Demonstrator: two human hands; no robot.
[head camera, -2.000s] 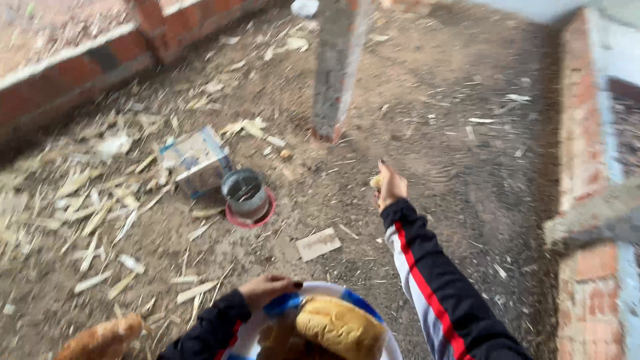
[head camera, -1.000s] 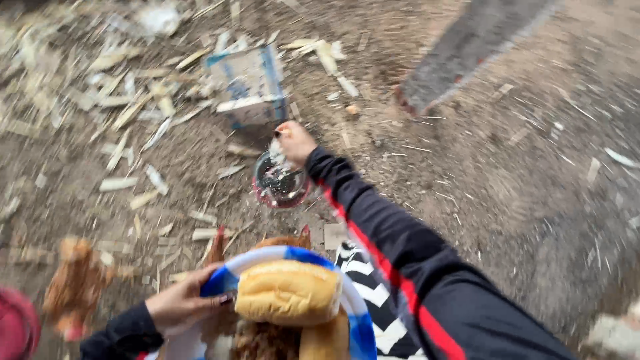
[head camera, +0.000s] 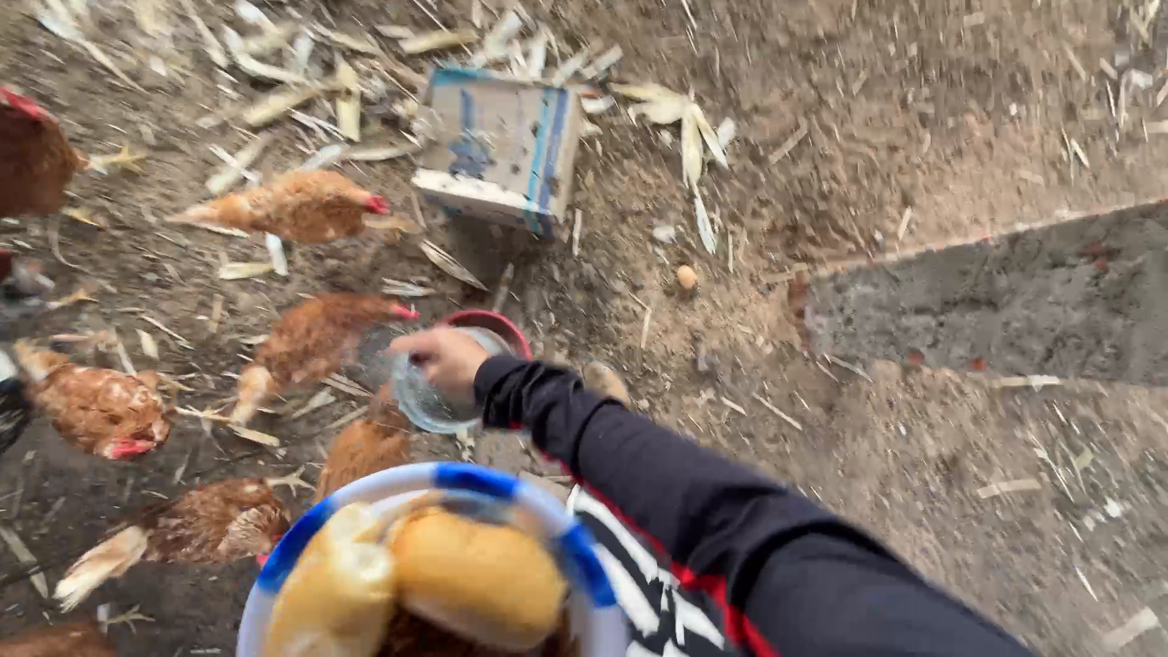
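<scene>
My right hand (head camera: 449, 363), in a black sleeve with a red stripe, reaches down to a clear round container (head camera: 436, 401) and appears to grip its rim; blur hides the exact hold. Beside the container lies a red round dish (head camera: 500, 327) on the dirt. Below, near the camera, is a blue and white bowl (head camera: 297, 546) with bread rolls (head camera: 479, 575) and something dark brown in it. My left hand does not show in this frame.
Several brown hens (head camera: 297, 205) stand on the left. A cardboard box (head camera: 497, 146) with blue markings lies beyond the dish, amid dry husks (head camera: 680, 119). A small egg-like object (head camera: 686, 276) is on the dirt. A grey pillar (head camera: 985, 297) stands at right.
Hens have gathered around the container. The clear container now sits off the red dish, toward the bowl. My left hand, earlier at the bowl's rim, has left the view.
</scene>
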